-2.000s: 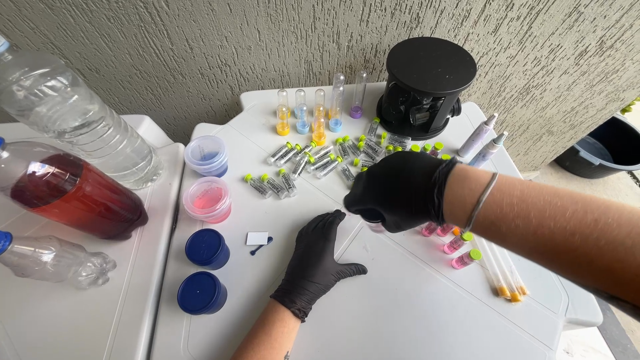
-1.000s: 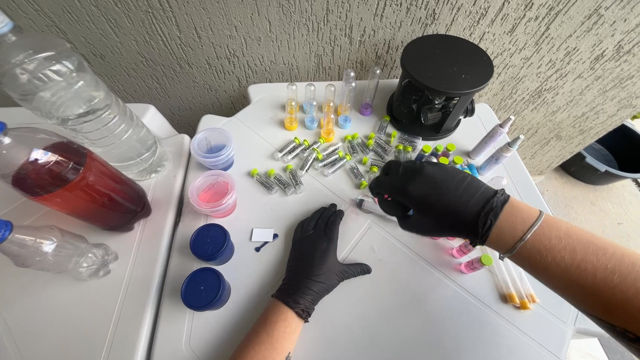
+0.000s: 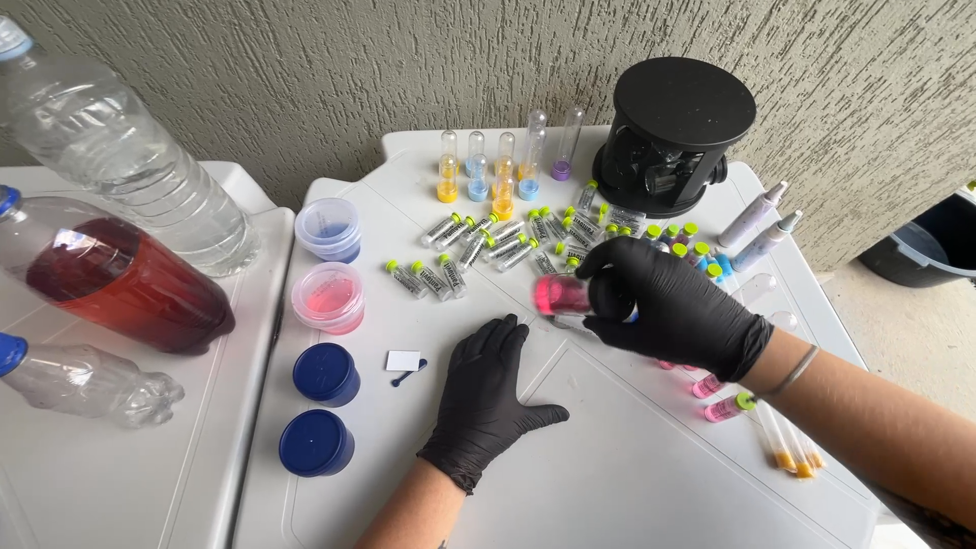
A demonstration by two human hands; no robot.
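My right hand [image 3: 663,305], in a black glove, grips a small container of bright pink contents [image 3: 560,295], tilted on its side and blurred; its lid end is hidden by the fingers. Beneath that hand lies a partly hidden whitish-blue item. My left hand [image 3: 488,389], also gloved in black, rests on the white table [image 3: 595,488] with fingers apart and holds nothing. Clear vials with green caps [image 3: 435,280] lie in a loose group beyond both hands. Pink-filled vials [image 3: 728,407] and vials with dark or blue contents [image 3: 698,252] are around the right hand.
Capped clear tubes [image 3: 447,164] stand behind the vials, beside a black round stand [image 3: 675,137]. On the left are tubs with blue [image 3: 328,229] and pink [image 3: 329,297] contents, navy jars [image 3: 326,374], a white card [image 3: 402,361] and large plastic bottles [image 3: 130,274]. Applicator bottles [image 3: 753,213] stand right.
The pink container now shows in my right hand; it was not plainly visible before. My left hand has stayed flat on the table.
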